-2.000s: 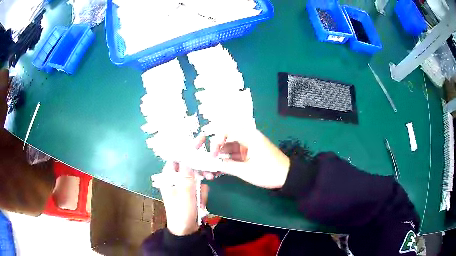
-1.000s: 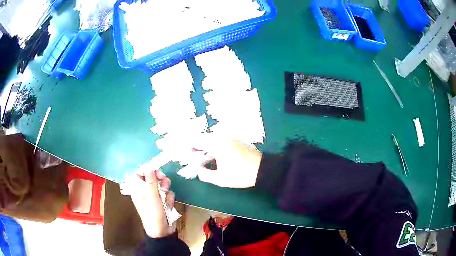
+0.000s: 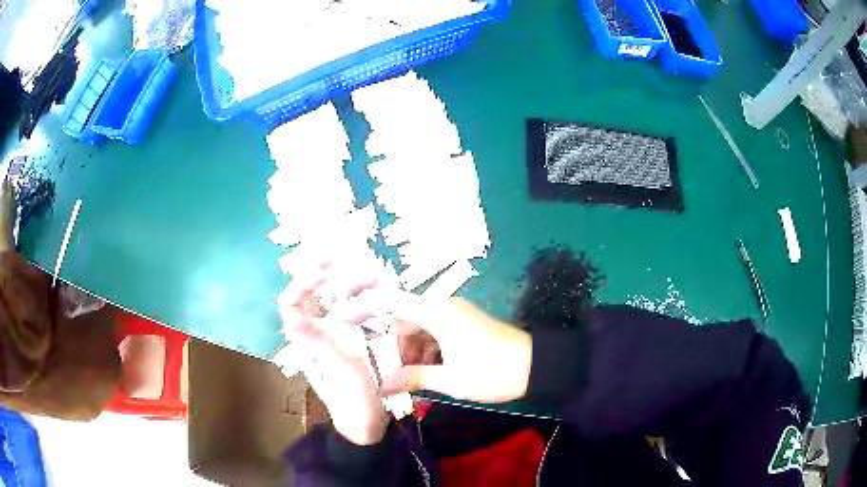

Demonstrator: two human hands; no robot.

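Note:
My left hand [image 3: 333, 357] is at the table's front edge, held palm up around white plastic pieces [image 3: 388, 366]. My right hand [image 3: 466, 352] is against it, its fingers on the same pieces; glare hides where each fingertip lies. Two housing rows run away from my hands: the left row [image 3: 312, 181] and the right row [image 3: 423, 171], both overexposed white with jagged edges. One narrow piece lies slanted at the near end of the right row. The near end of the left row merges with my left fingers.
A blue basket [image 3: 380, 80] heaped with white pieces stands behind the rows. Right are a black tray [image 3: 604, 198], a black pile [image 3: 559, 281], a silvery pile [image 3: 665, 302], tweezers [image 3: 754, 278] and blue bins [image 3: 686, 65]. Another person's arm [image 3: 57, 352] is at left.
My left hand moved left and down, then back right to meet my right hand. The slanted piece by the right row now shows. My right sleeve uncovers more of the black and silvery piles.

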